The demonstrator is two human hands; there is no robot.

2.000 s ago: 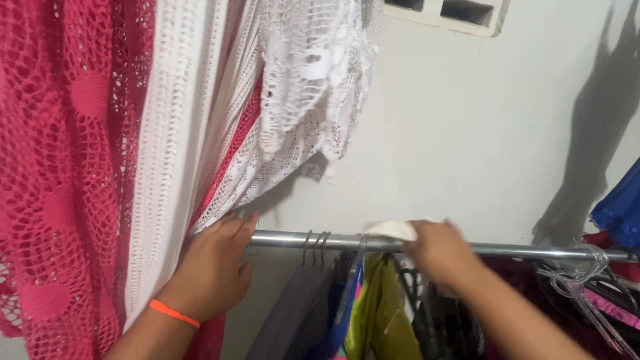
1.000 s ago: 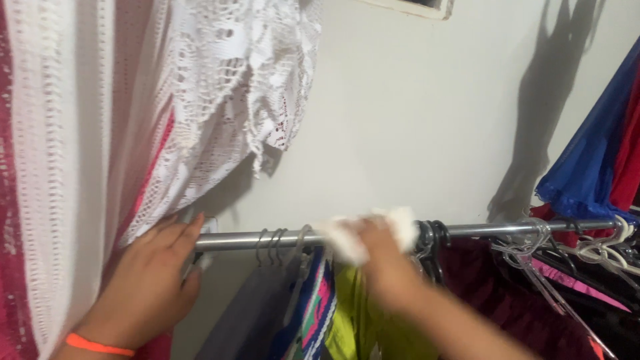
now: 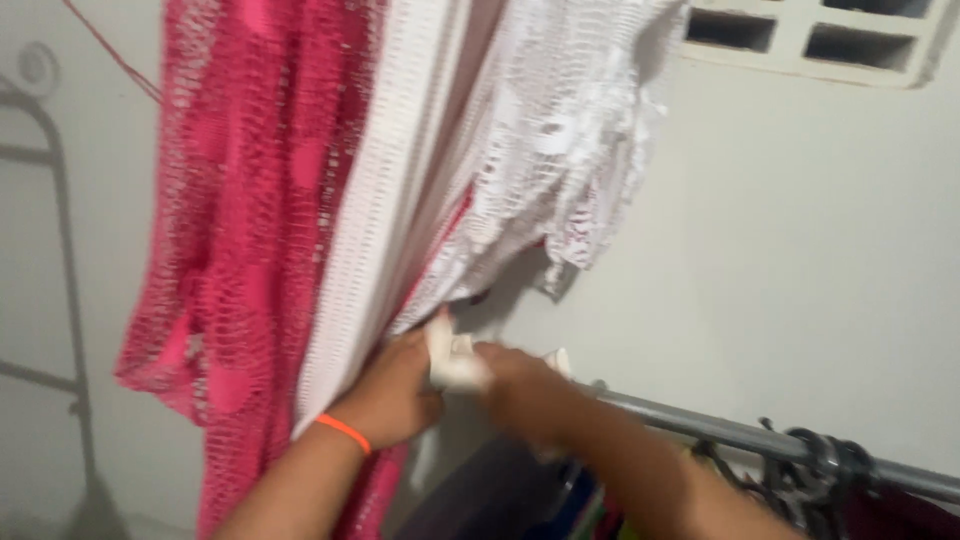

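My right hand (image 3: 529, 390) is closed on a white cloth (image 3: 457, 367), blurred, pressed around the left end part of a metal clothes rail (image 3: 697, 421). Just left of it is my left hand (image 3: 397, 394), an orange band on its wrist, at the rail's end beside the hanging white crocheted fabric (image 3: 375, 195). The cloth covers part of its fingers, and whether it grips the rail is hidden. Pink openwork fabric (image 3: 247, 225) hangs to the left of the white one.
Hangers (image 3: 825, 457) crowd the rail at the right, with dark and coloured clothes (image 3: 480, 495) below. A pale wall (image 3: 787, 247) with vent openings (image 3: 859, 46) stands behind. At the far left is a grey metal frame (image 3: 64, 247) with a scroll.
My right hand has moved left along the rail with the white cloth, from near the hangers to beside my left hand. The view has swung left.
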